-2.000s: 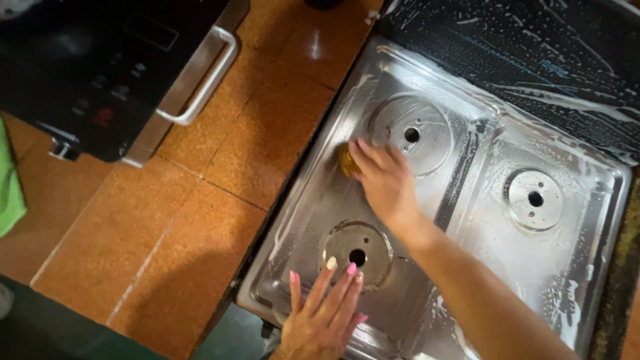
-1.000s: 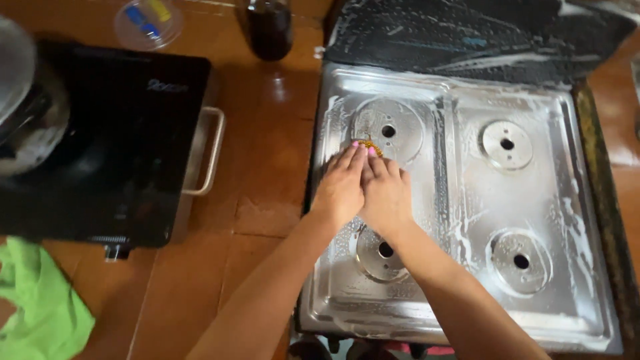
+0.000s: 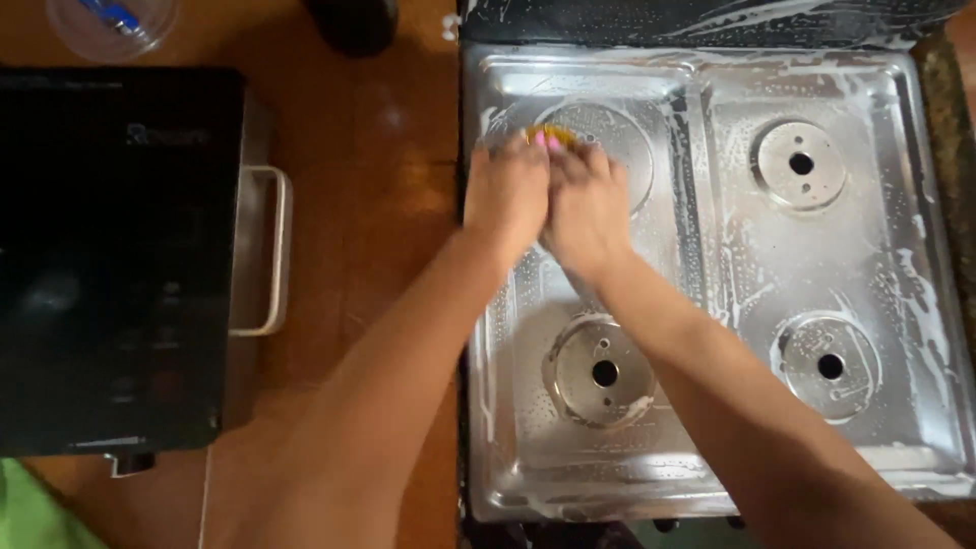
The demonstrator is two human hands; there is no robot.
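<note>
Both hands are side by side on the upper left burner area of a soapy stainless steel stove top [image 3: 793, 259]. A golden scouring pad [image 3: 555, 137] shows past their fingertips. My left hand [image 3: 507, 191] and my right hand [image 3: 587, 194] both press on the pad, with their fingers blurred and partly overlapping. The hands hide most of the pad and part of the round burner recess. Below them lies the lower left burner seat [image 3: 602, 372], wet and ringed with suds. Foam streaks the two right burner seats and the metal rim.
A black electric cooktop [image 3: 114, 259] with a metal handle [image 3: 282, 252] stands to the left on brown tiles [image 3: 366, 229]. Behind are a dark container [image 3: 354, 23] and a clear tub [image 3: 114, 30]. A foamy black lid [image 3: 686, 19] borders the stove; green cloth [image 3: 34, 511] lies lower left.
Two seconds ago my left hand lay flat near the lower left burner seat while my right held the pad. My left hand has since joined my right at the pad. The view has shifted.
</note>
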